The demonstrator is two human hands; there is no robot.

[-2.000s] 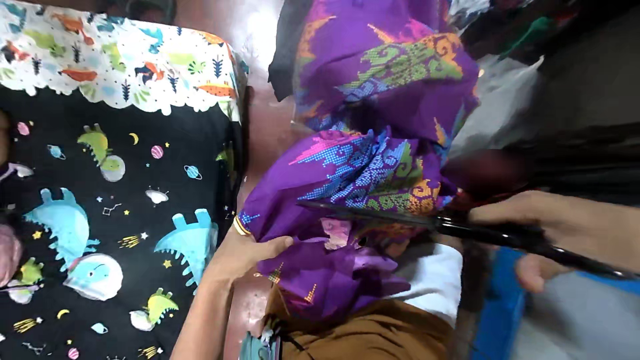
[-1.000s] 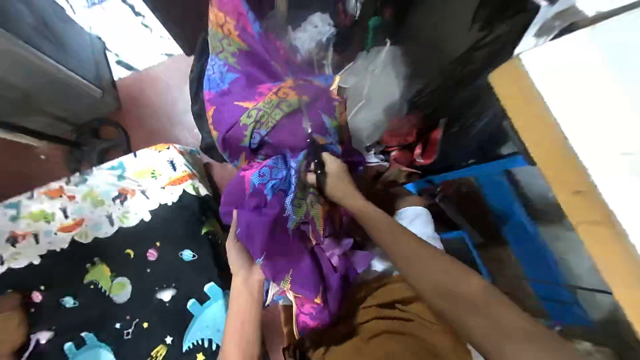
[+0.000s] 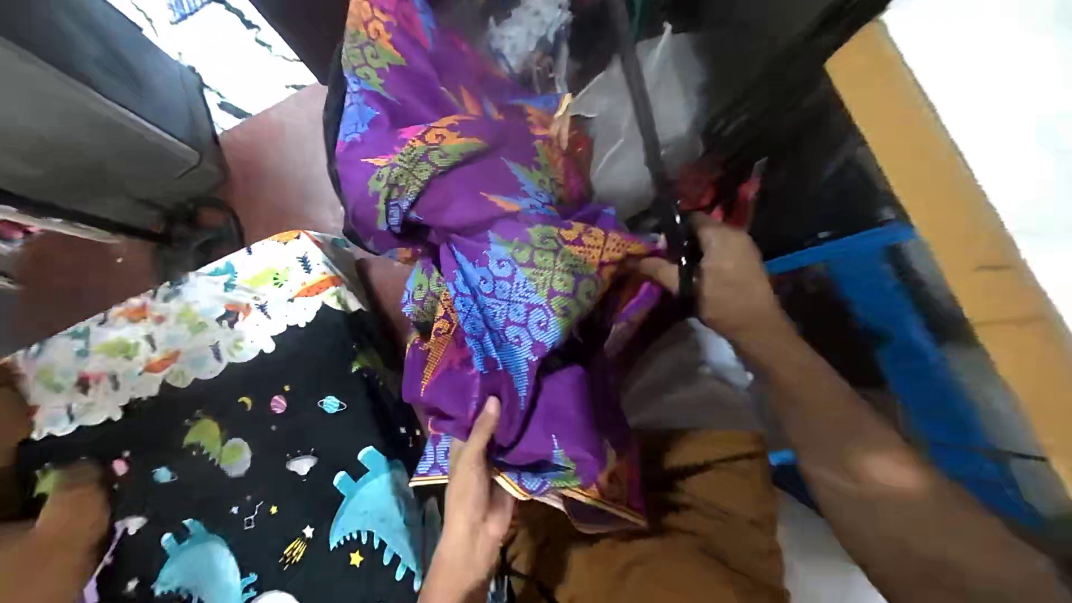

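Observation:
Purple patterned cloth [image 3: 502, 310] with orange, green and blue motifs lies bunched in front of me, running from the top of the view down to my lap. The lower part is gripped by my left hand [image 3: 477, 502], its thumb on top of the fabric near the bordered edge. At the cloth's right side, my right hand [image 3: 724, 268] is closed on a long black tool [image 3: 649, 126], blurred, whose kind I cannot tell. The fingertips of that hand are against the fabric.
Black dinosaur-print fabric [image 3: 293, 469] with a white printed border [image 3: 201, 318] spreads at the left, another person's blurred hand [image 3: 71, 519] over it. A pale plastic bag [image 3: 645, 117] lies beyond the cloth. Blue frame parts [image 3: 913, 335] and a yellow-edged white surface [image 3: 938, 176] stand at the right.
The view has swung, bringing the yellow-edged surface in at the right. Since one second ago, my right hand has moved from over the cloth's middle to its right side.

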